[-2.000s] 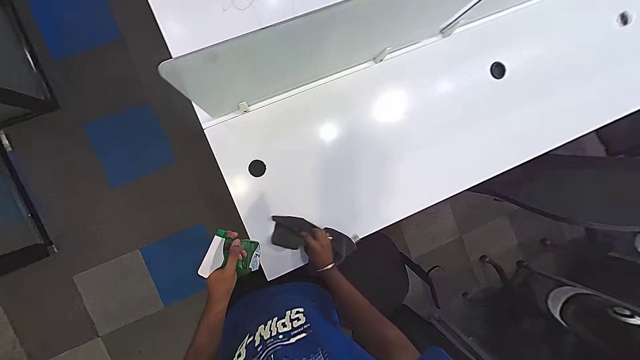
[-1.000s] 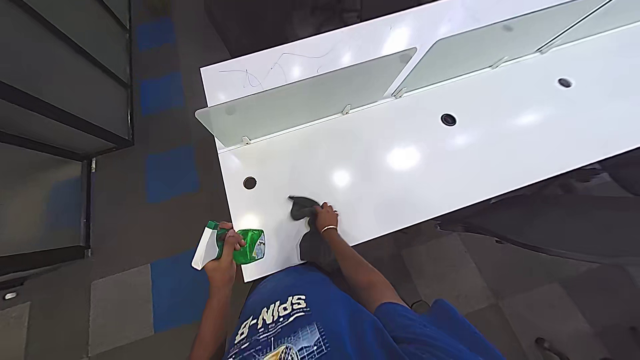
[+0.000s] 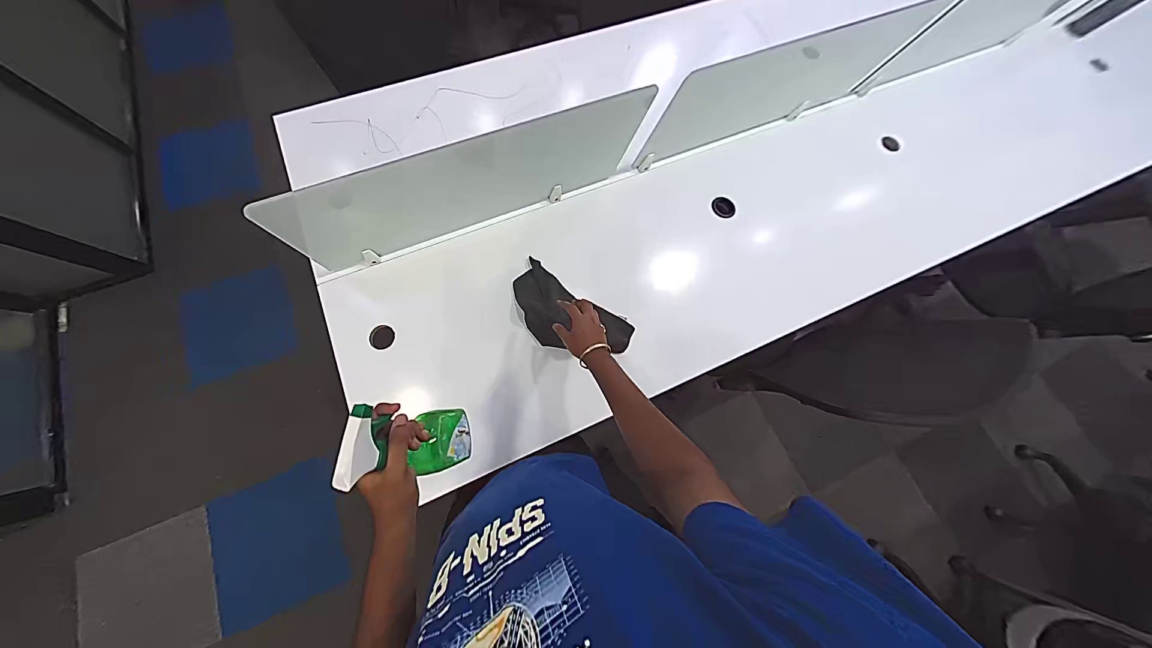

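My left hand [image 3: 396, 450] grips the neck of a green spray bottle with a white and green trigger head [image 3: 441, 441], tilted on its side at the near left corner of the white desk [image 3: 774, 288]. The bottle's label faces away to the right. My right hand [image 3: 583, 330] lies on a dark cloth [image 3: 544, 301], pressing it flat against the desktop, with fingers spread over it. A thin band circles my right wrist. The cloth lies between the glass divider and the desk's near edge.
Frosted glass dividers [image 3: 486, 175] stand along the desk's middle on small clips. Round black cable holes [image 3: 382, 337] dot the top. Thin scribble-like lines [image 3: 378, 135] mark the far side. Dark chairs [image 3: 882, 369] stand at the near right edge, and dark cabinets [image 3: 67, 144] at the left.
My right hand and the cloth have moved away from the near edge, farther across the desktop. The spray bottle stays in my left hand. The view has shifted.
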